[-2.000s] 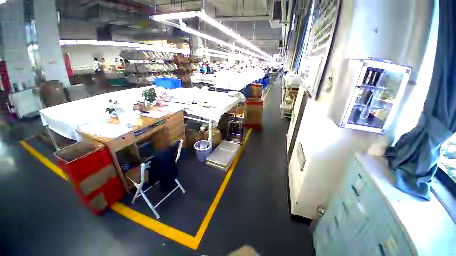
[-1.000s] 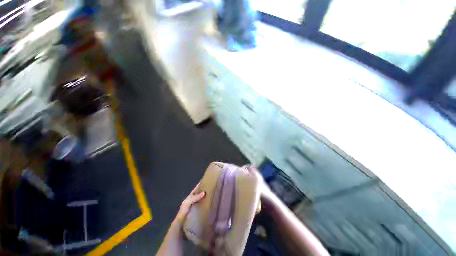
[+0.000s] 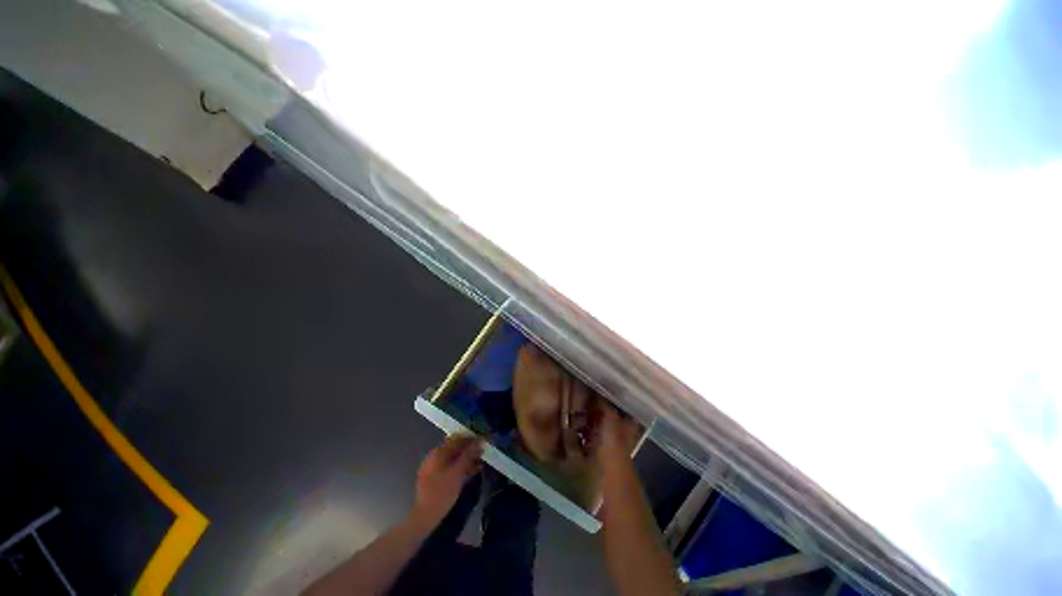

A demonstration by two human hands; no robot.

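A drawer (image 3: 526, 472) is pulled out below the white cabinet top, with its pale front edge towards me. A tan-brown leather piece or small pouch (image 3: 538, 402) lies inside, beside dark and blue things I cannot make out. My left hand (image 3: 448, 468) is at the drawer's front edge, fingers over it. My right hand (image 3: 606, 433) reaches into the drawer at the pouch's right side. Its fingers are dark and partly hidden, so I cannot tell whether they grip the pouch.
The cabinet's bright white top (image 3: 699, 233) fills the upper right. A pale cabinet (image 3: 140, 99) stands at the upper left. A yellow floor line (image 3: 105, 425) and part of a white chair frame (image 3: 41, 530) are at the left. Something blue (image 3: 740, 547) is at the lower right.
The view has turned down onto the cabinet. The tan pouch held in both hands is now in the open drawer. My left hand has moved to the drawer's front.
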